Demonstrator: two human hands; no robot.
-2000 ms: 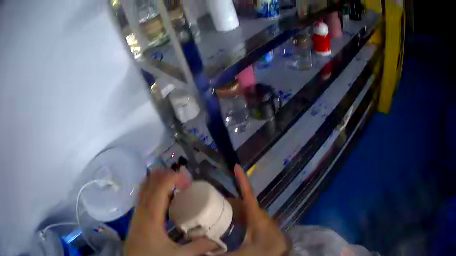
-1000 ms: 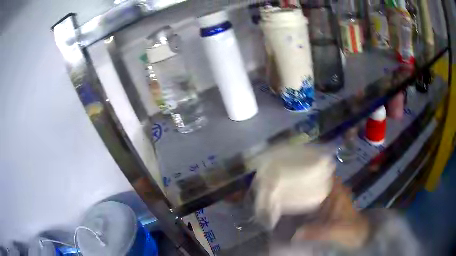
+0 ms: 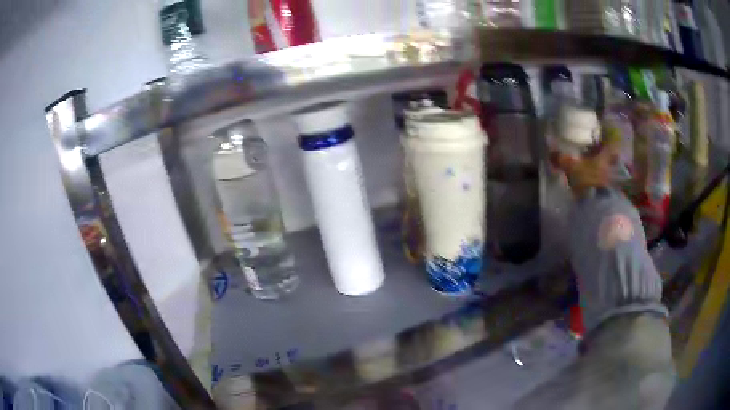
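Observation:
The pale-lidded drink container [image 3: 578, 126] stands or is held among the bottles at the right of the rack's middle shelf; its lower body is hidden. My right hand [image 3: 591, 166] is around it just below the lid, fingers bent. A grey sleeve covers the forearm, which reaches in from the lower right. My left hand is not in view.
On the same metal shelf [image 3: 320, 328] stand a clear bottle [image 3: 254, 216], a white flask with a blue band [image 3: 344, 208], a cream tumbler [image 3: 450, 192] and a dark bottle [image 3: 512, 168]. More bottles are on the shelf above. Pale containers show at lower left.
The container has moved from low in front of me up onto the shelf at the right, with my right hand. My left hand, on it two seconds ago, has left the view.

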